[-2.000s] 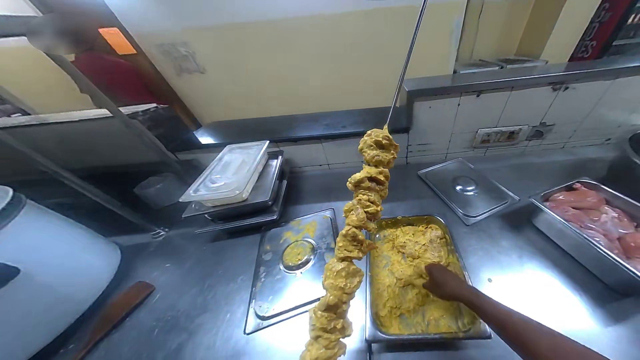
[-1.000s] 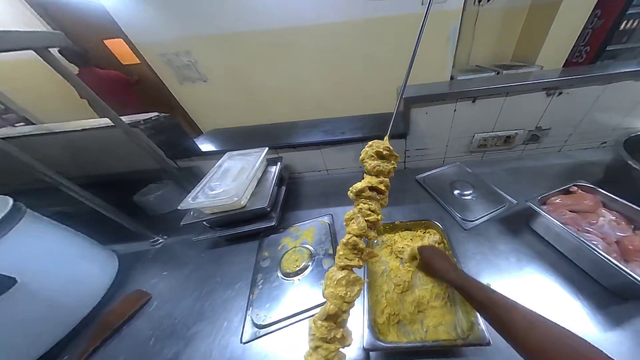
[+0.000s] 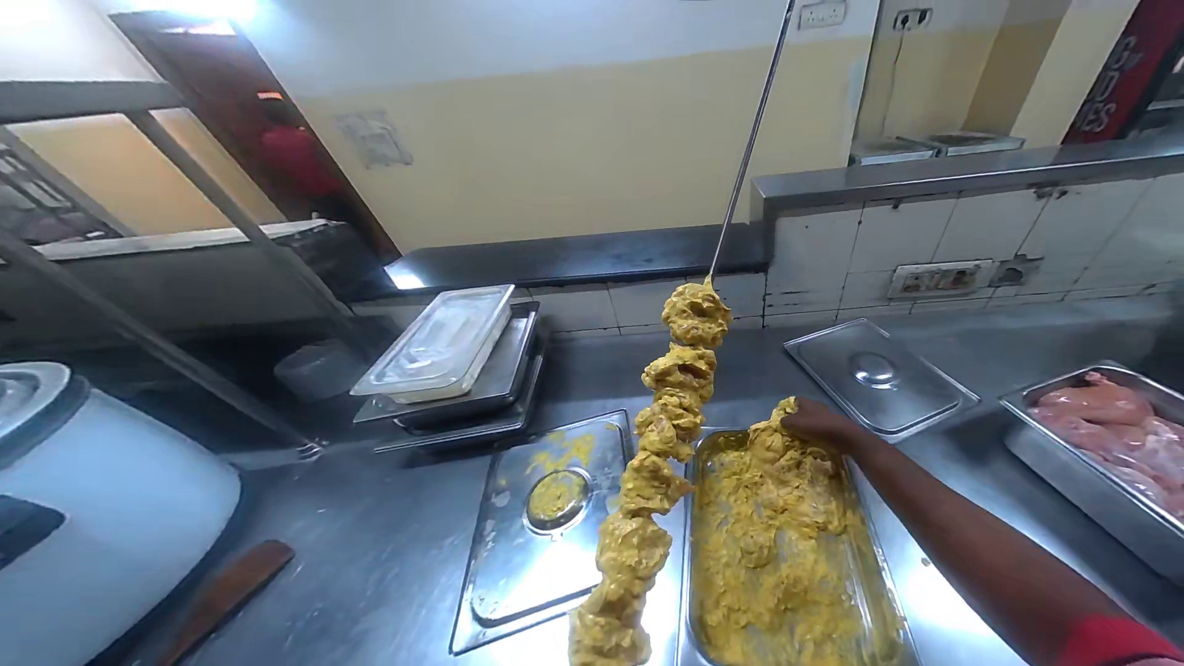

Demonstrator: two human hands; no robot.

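A long metal skewer rises at a slant through the middle of the view, threaded with several pieces of yellow-marinated meat. Its lower end is out of frame. My right hand reaches in from the right and grips a coated piece of marinated meat at the far end of a steel tray. More yellow-coated meat fills that tray. My left hand does not show. Left of the tray lies a steel lid smeared with marinade.
A second steel lid lies behind the tray. Raw meat fills a deep steel pan at right. Stacked containers stand back left, a white appliance and a wooden spatula at left. A person is far behind.
My right hand has moved from the middle of the tray to its far end and now lifts a coated piece. The skewer stays in much the same place.
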